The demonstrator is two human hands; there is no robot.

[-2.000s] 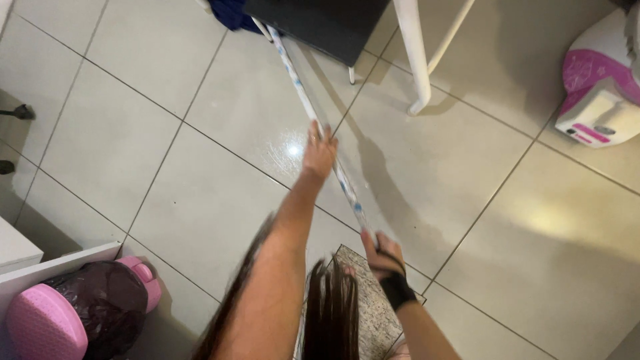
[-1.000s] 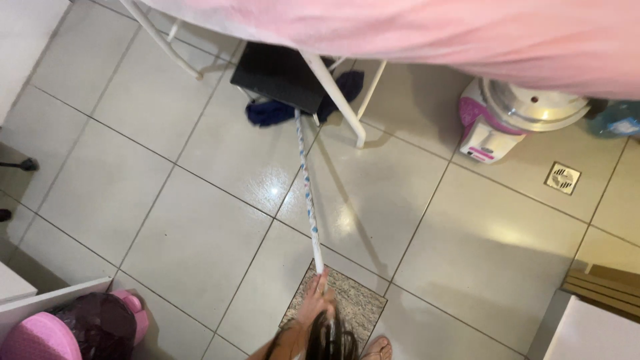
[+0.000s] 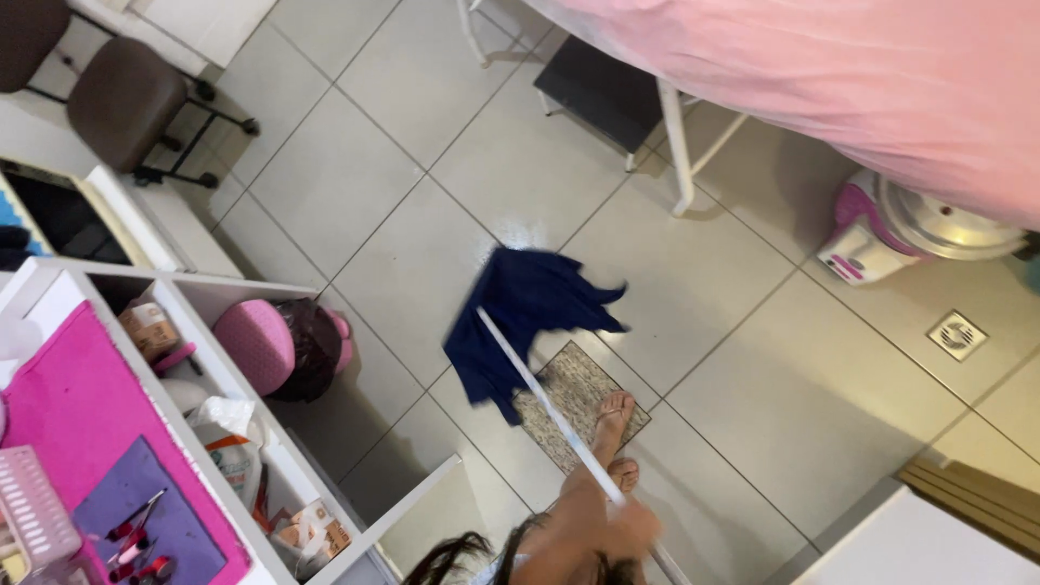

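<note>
A white mop handle (image 3: 561, 418) slants from the lower right up to a dark blue cloth (image 3: 528, 296), which lies spread on the tiled floor at the middle of the view. My left hand (image 3: 635, 530), blurred, is closed around the handle near the bottom edge. The handle runs on past it out of the frame. My right hand does not show. The cloth's lower edge reaches the speckled stone slab (image 3: 569, 366), where one bare foot (image 3: 615, 414) rests in a sandal.
A black step stool (image 3: 601, 93) stands by a white-legged bed with a pink cover (image 3: 812, 57). Left are a wheeled chair (image 3: 126, 106), a pink bin (image 3: 253, 345) and open white shelving (image 3: 268, 439). Right are a pink-and-white appliance (image 3: 865, 244) and a floor drain (image 3: 959, 335).
The blue cloth was by the black stool and is now out on the open floor, nearer my feet. My right hand, on the handle two seconds ago, is out of view. The view has shifted left.
</note>
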